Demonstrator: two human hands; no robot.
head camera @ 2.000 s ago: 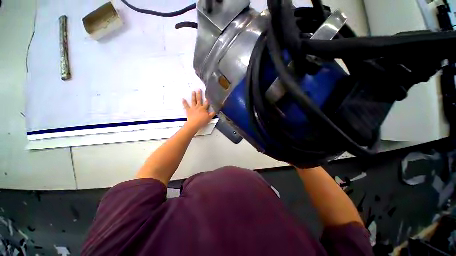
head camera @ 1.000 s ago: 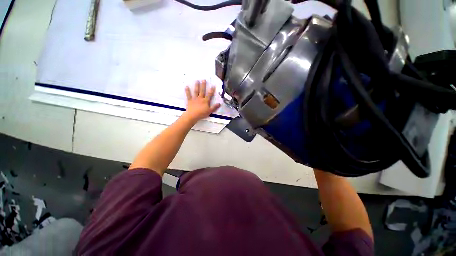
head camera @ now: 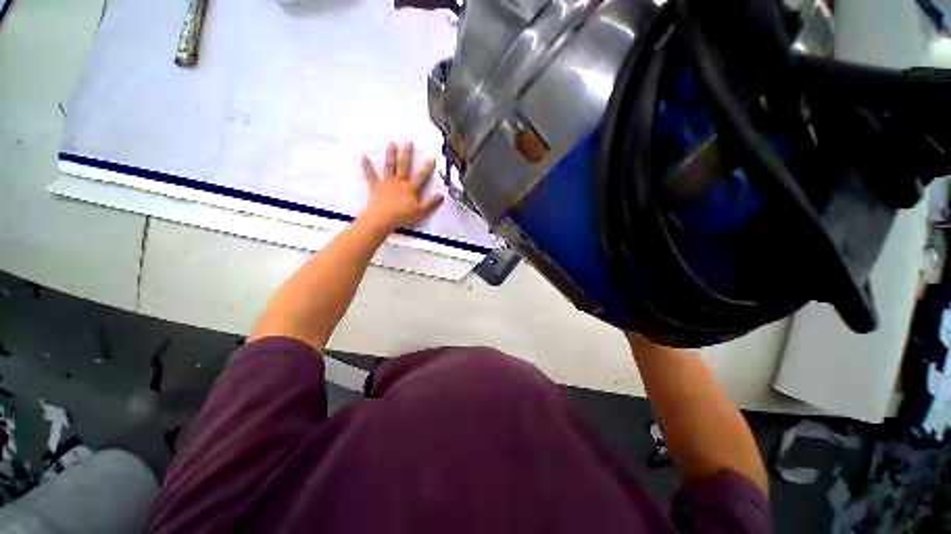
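Note:
The blue and silver cutting machine, wrapped in a black cable, fills the upper right. The corner of its grey base plate shows at the lay's front edge. The knife is hidden. My left hand lies flat with fingers spread on the white paper marker, just left of the machine, near the navy edge of the fabric lay. My right hand is hidden behind the motor; only the forearm shows below it.
A narrow metal bar weight lies on the marker at upper left. A pale object is cut off at the top edge. The pale table has a seam at left. White material lies at right. Scraps litter the dark floor.
The view has shifted and turned. The block and bar weights sit higher in the picture, the block nearly out of it. My left hand stays flat with fingers spread, close to the machine.

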